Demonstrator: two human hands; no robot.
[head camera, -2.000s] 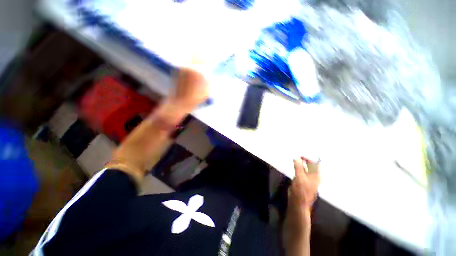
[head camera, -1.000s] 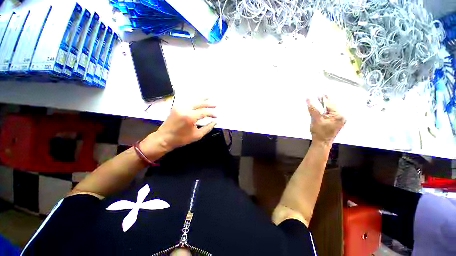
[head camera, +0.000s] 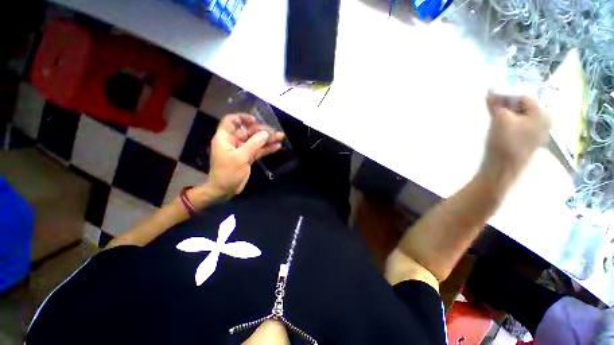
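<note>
My left hand (head camera: 241, 149) is off the table's front edge, above my lap, with its fingers closed on a clear plastic insert (head camera: 270, 120). The insert is see-through and shows mainly by its outline. My right hand (head camera: 515, 124) is over the right side of the white table, blurred, with its fingers curled, beside the pile of coiled white cables (head camera: 598, 81). Whether it holds anything cannot be told.
A black smartphone (head camera: 311, 44) lies on the white table (head camera: 411, 101). Blue-and-white boxes (head camera: 219, 10) stand at the top left. A yellowish-white paper (head camera: 571, 98) lies by the cables. A red stool (head camera: 101, 74) is on the checkered floor. Another person's sleeve (head camera: 572, 323) shows at lower right.
My left hand has moved off the table edge and now holds the clear insert. My right hand has reached toward the cable pile. The view has shifted and tilted.
</note>
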